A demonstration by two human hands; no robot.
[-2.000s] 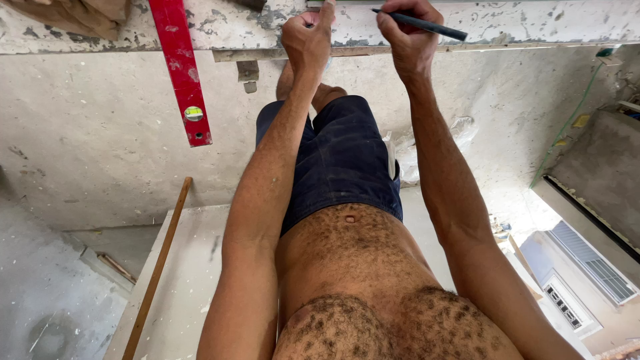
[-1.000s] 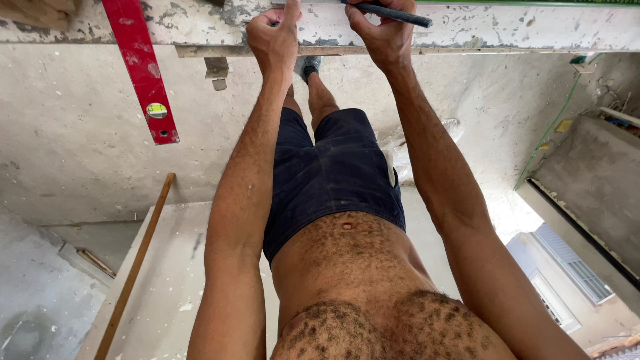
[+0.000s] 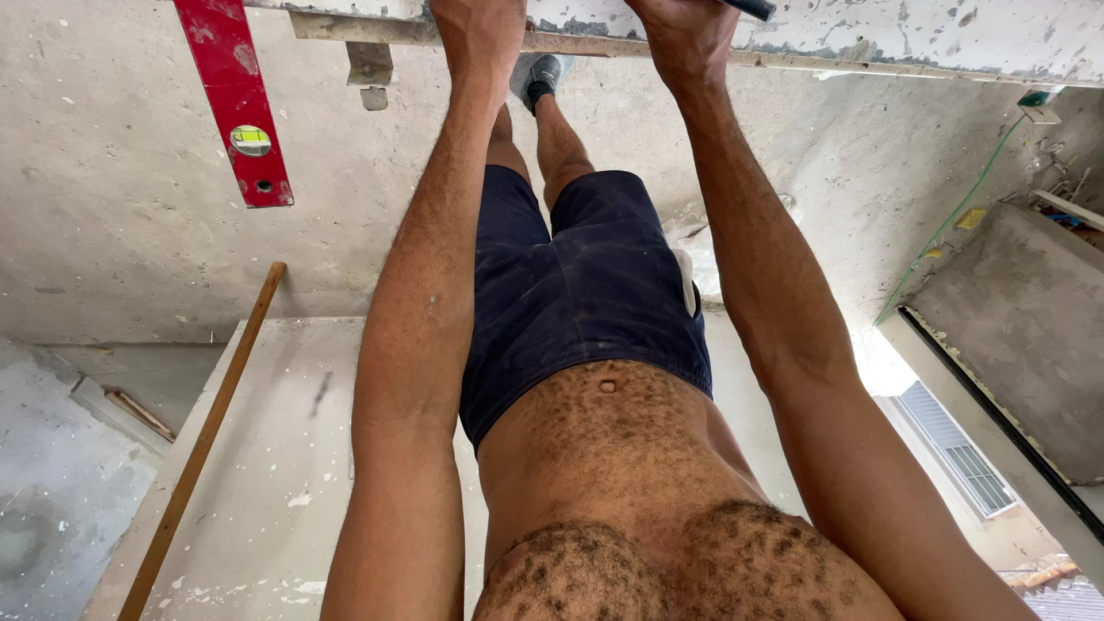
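At the top edge, my left hand is over the paint-worn white board; its fingers are out of view, so whether it holds anything is hidden. To its right, my right hand is at the same board. A dark pen-like marking tool sticks out from the right hand, with its tip beyond the frame. Left of both hands, a red spirit level with a yellow-green vial hangs down over the rough wall, its upper end cut off.
A metal bracket is under the board's edge, left of my left forearm. A wooden pole leans at the lower left. Green string runs down the right side near a concrete block. My legs and a shoe are below the board.
Both hands have moved up toward the top edge and are now partly cut off. Less of the marking tool shows. The view has shifted slightly.
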